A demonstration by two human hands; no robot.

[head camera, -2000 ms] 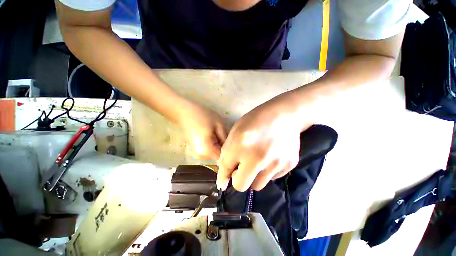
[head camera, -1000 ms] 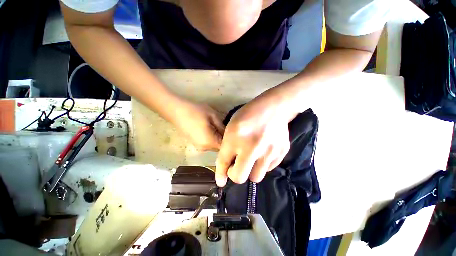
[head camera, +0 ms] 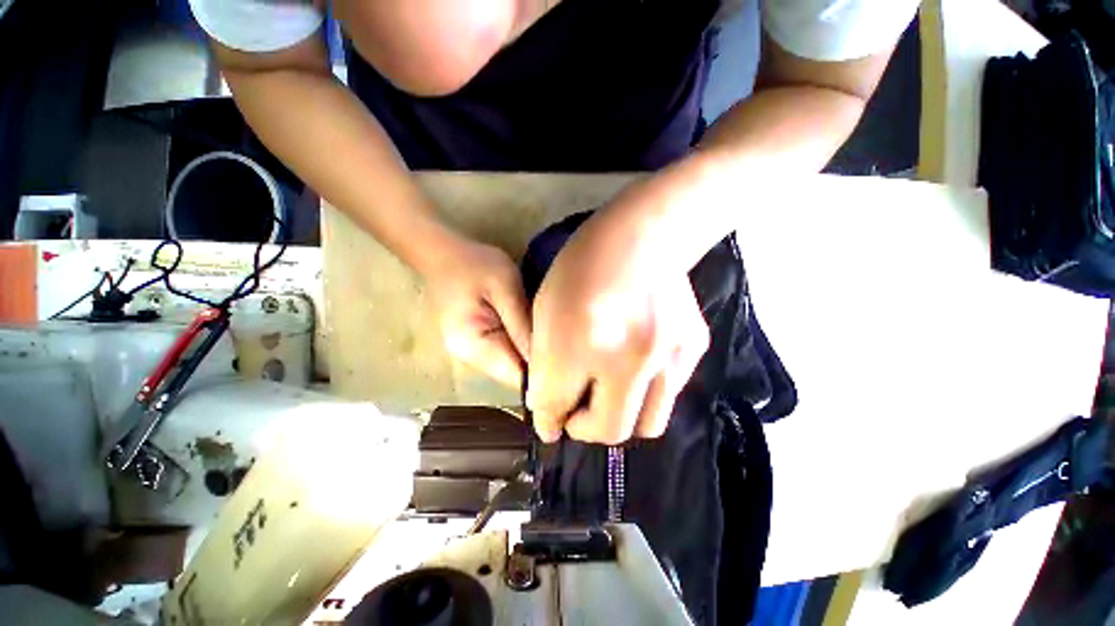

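Note:
A black fabric pouch [head camera: 666, 489] with a toothed zipper [head camera: 616, 483] lies beside and partly under the machine's needle area [head camera: 566, 538]. My left hand [head camera: 618, 355], on the picture's right, lies over the pouch, its fingertips closed on the edge just before the needle area. My right hand [head camera: 479, 312], on the picture's left, pinches the same edge a little farther from the machine. The hands touch or nearly touch. The needle itself and the cloth under my left palm are hidden.
The cream machine head [head camera: 294, 514] fills the bottom left, with a dark ridged block [head camera: 474, 459] by the needle area. Red-handled snips [head camera: 171, 379] and black scissors [head camera: 226, 287] lie on the machine. Black pouches [head camera: 1045, 159] are at upper right, a zippered piece [head camera: 990, 508] at lower right.
The pouch has turned and shifted, with its upper part now bunched beside my left wrist and more cloth spread to the right. The person's head and left arm have moved toward the picture's left.

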